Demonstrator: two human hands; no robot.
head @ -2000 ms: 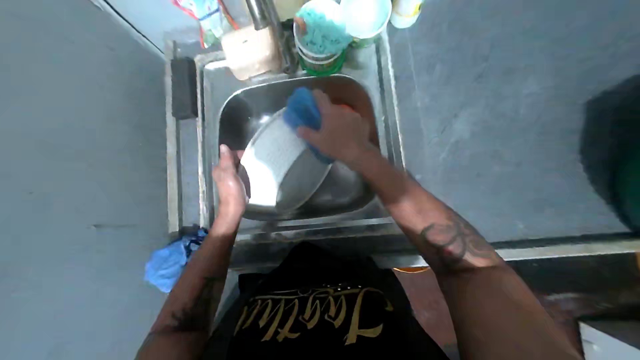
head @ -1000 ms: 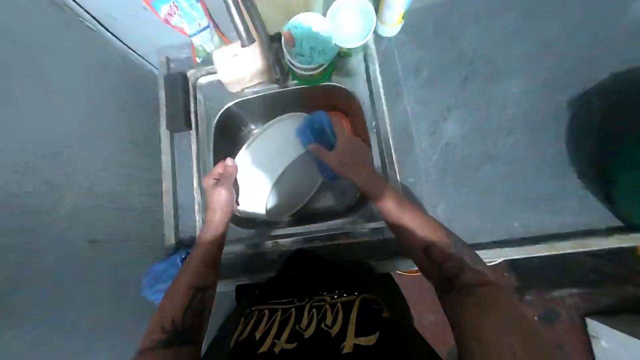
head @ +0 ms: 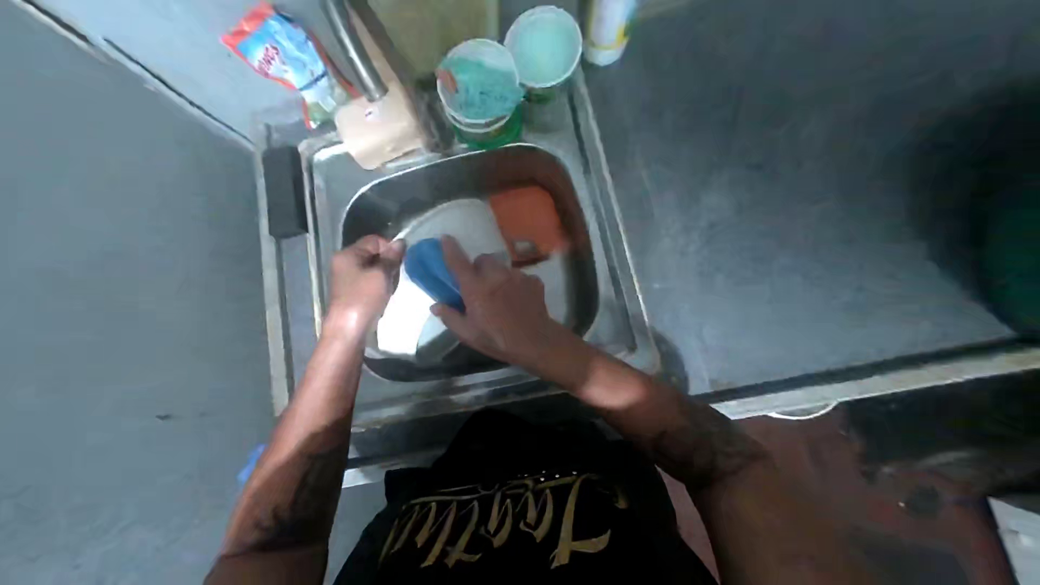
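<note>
My left hand [head: 366, 276] grips the left rim of a pale round dish [head: 404, 318], tilted inside the stainless steel sink [head: 591, 244]. In my right hand [head: 500, 305] is a blue sponge or cloth [head: 434, 273], held over the dish near its left rim. My right hand and wrist hide part of the dish. An orange item [head: 530, 221] lies at the sink's back right, behind my right hand; its kind cannot be told.
Behind the sink are a metal faucet [head: 364, 61], two tubs [head: 481, 85] [head: 543, 47] and a detergent packet [head: 280, 50]. A bottle [head: 608, 31] stands right of them. A dark block [head: 284, 192] sits on the left ledge. A dark green container [head: 1011, 244] is far right.
My right hand has moved left with the blue sponge or cloth, towards my left hand at the dish's left side. More of the orange item shows now.
</note>
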